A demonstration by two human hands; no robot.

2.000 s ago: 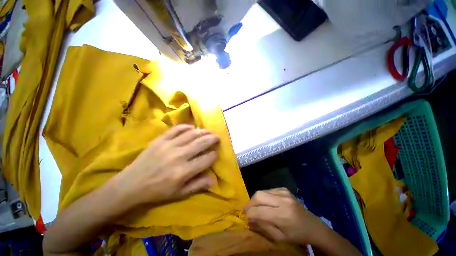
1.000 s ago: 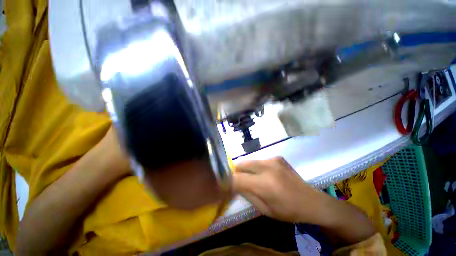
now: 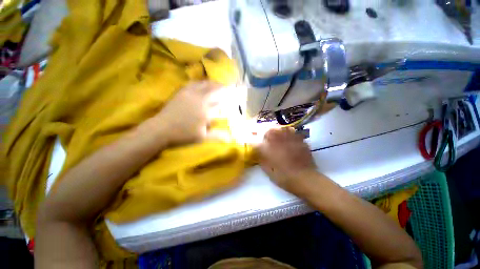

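The mustard-yellow fabric [image 3: 179, 173] lies bunched on the white table, left of and in front of the needle area. The white sewing machine head [image 3: 284, 58] stands over bright lamp glare. My left hand [image 3: 192, 113] lies on the fabric just left of the needle area, its fingertips washed out by the glare. My right hand [image 3: 287, 152] is at the front of the needle area, its fingers closed at the right edge of the fabric. The needle and the exact fabric edge are hidden by glare and blur.
Long yellow pieces [image 3: 31, 152] are heaped at the table's left. Red-handled scissors [image 3: 430, 141] and a green-handled tool [image 3: 445, 151] lie at the right edge. A green mesh basket [image 3: 434, 220] with yellow and red pieces stands below right. The ribbed table edge [image 3: 221, 227] curves across the front.
The machine head fills less of the view than a second ago. My left hand, then mostly hidden behind it, now shows on the fabric. My right hand is now at the needle area with the fabric edge.
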